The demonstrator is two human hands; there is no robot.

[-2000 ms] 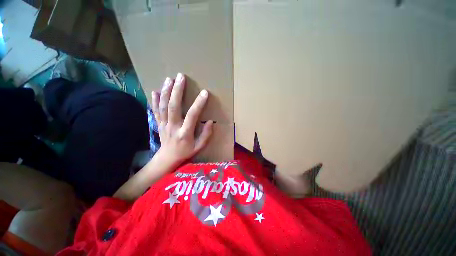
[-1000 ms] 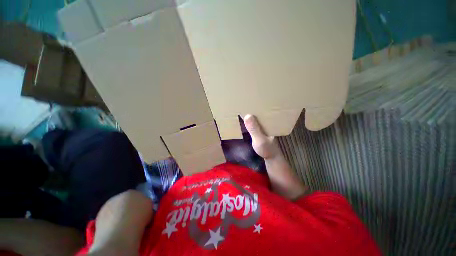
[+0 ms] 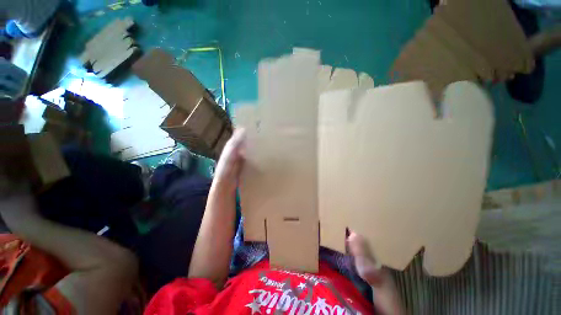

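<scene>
A flat brown box blank [image 3: 393,178] lies over my lap, its large lid panel with rounded ears to the right and a narrower creased part to the left. A dark slit shows near its lower fold. My left hand [image 3: 232,151] is at the blank's left edge, slightly blurred, fingers partly hidden. My right hand [image 3: 364,257] holds the lower edge by a notch, with its fingers hidden beneath the sheet.
A stack of blanks [image 3: 492,277] stands at right. A folded box [image 3: 190,120] sits on the green floor beyond my left arm, near flat blanks [image 3: 138,120]. A person in orange [image 3: 31,271] sits at left. More brown cardboard [image 3: 464,43] is at upper right.
The view has widened to show more floor. The whole blank now shows, lower and straighter. My left hand has come to its left edge; my right hand stays at the lower notched edge.
</scene>
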